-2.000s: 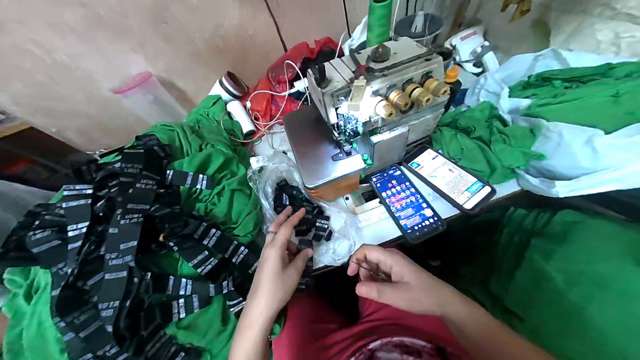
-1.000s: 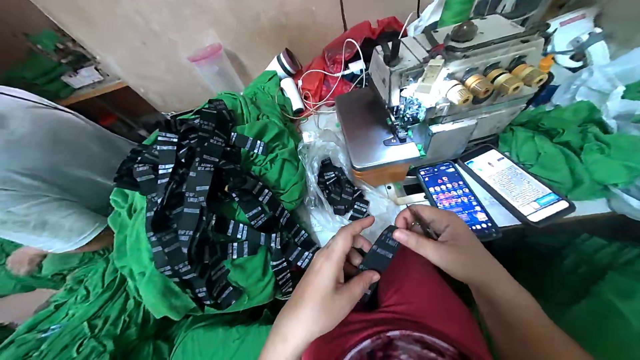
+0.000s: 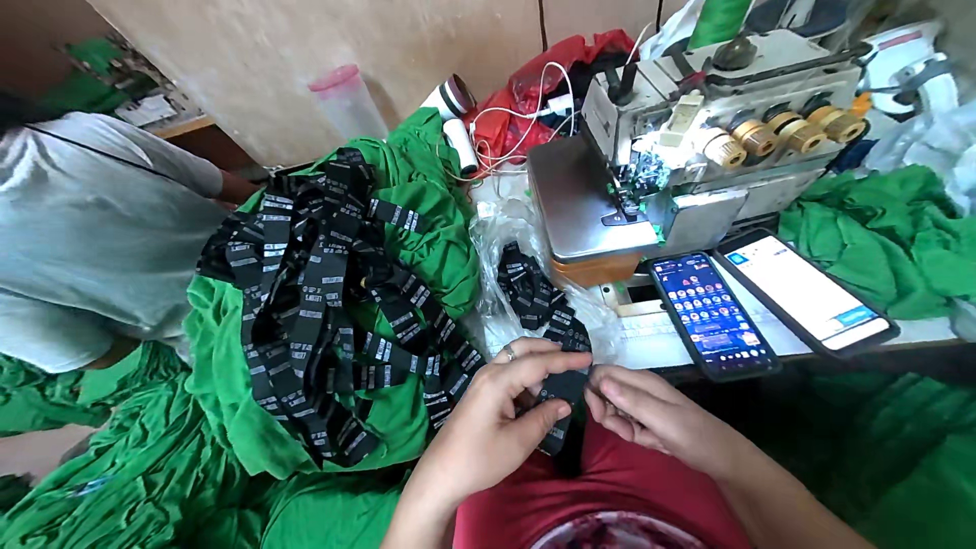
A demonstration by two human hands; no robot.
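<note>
My left hand [image 3: 518, 412] holds a black printed label strip [image 3: 560, 396] between thumb and fingers, above my lap. Close against the strip's right side is my right hand [image 3: 637, 408], its fingers curled; whether something small is between them is hidden. More black label strips [image 3: 530, 286] lie in a clear plastic bag [image 3: 492, 252] just beyond my hands. To the left, a large tangle of black printed strips [image 3: 328, 290] rests on green fabric [image 3: 435, 267]. An overlock sewing machine [image 3: 724, 130] with a metal work plate [image 3: 583, 206] stands beyond.
Two smartphones [image 3: 713, 314] [image 3: 808, 290] lie at the table edge. Green cloth [image 3: 892, 229] is at right. White cables [image 3: 526, 114], a red plastic bag [image 3: 507, 107] and a pink-rimmed container [image 3: 351, 99] stand behind. A person in a grey shirt [image 3: 99, 229] is at left.
Two seconds ago my hands were apart above my lap; now they are together at a black label strip. The view has shifted left, bringing the other person into it.
</note>
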